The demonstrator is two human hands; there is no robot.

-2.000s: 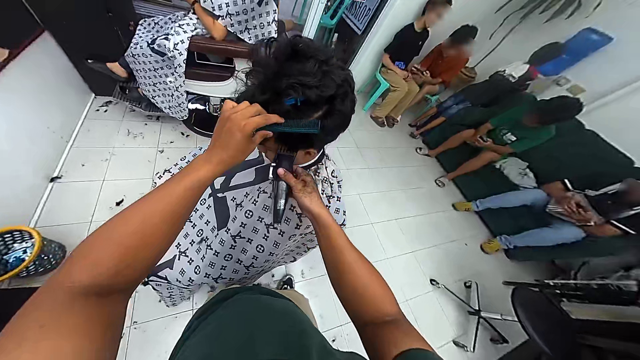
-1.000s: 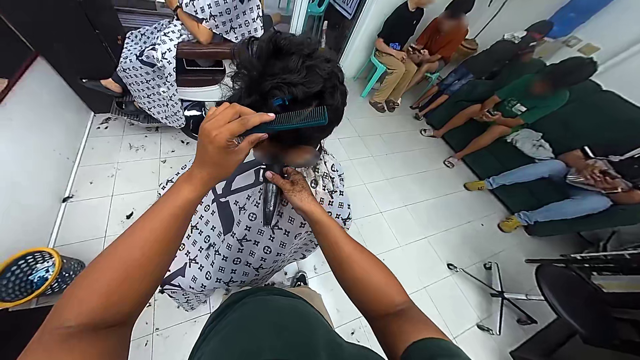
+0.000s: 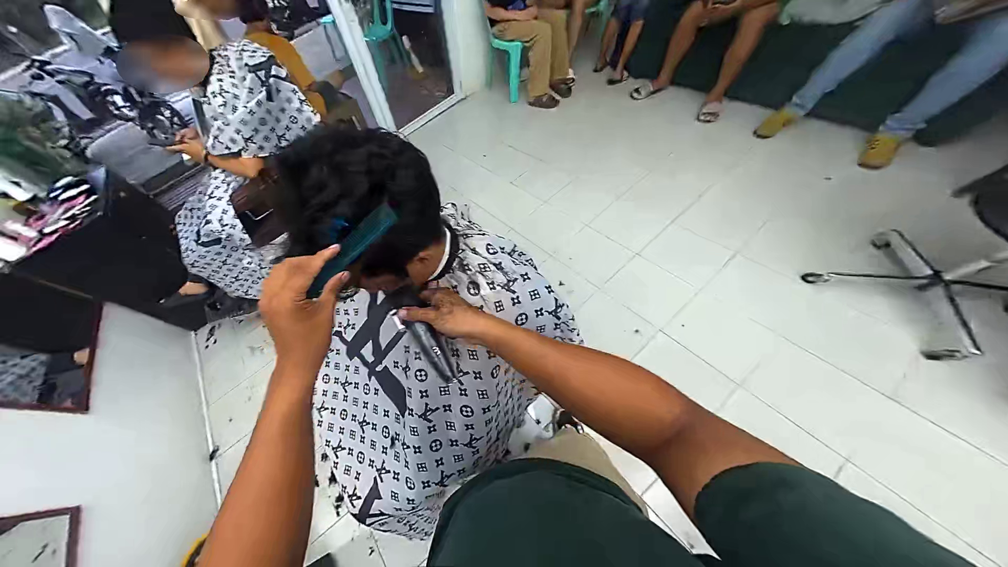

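Note:
My left hand grips a dark teal hair comb, held slantwise against the seated person's black hair. A small blue clip shows in that hair. My right hand is closed around black hair clippers; their upper end lies by the lower part of the head, just below the comb, and the blade is hard to make out. A white barber cape with a dark pattern covers the person's body, and a white band with a dark edge circles the neck.
Another caped person sits at the upper left beside a dark counter. Several seated people's legs line the far wall, near a green plastic chair. A wheeled metal chair base stands at right. Hair clippings lie on the tiled floor.
The view has swung clearly to the left. The comb, level across the hair a second ago, now slants steeply. Both hands keep hold of the comb and clippers.

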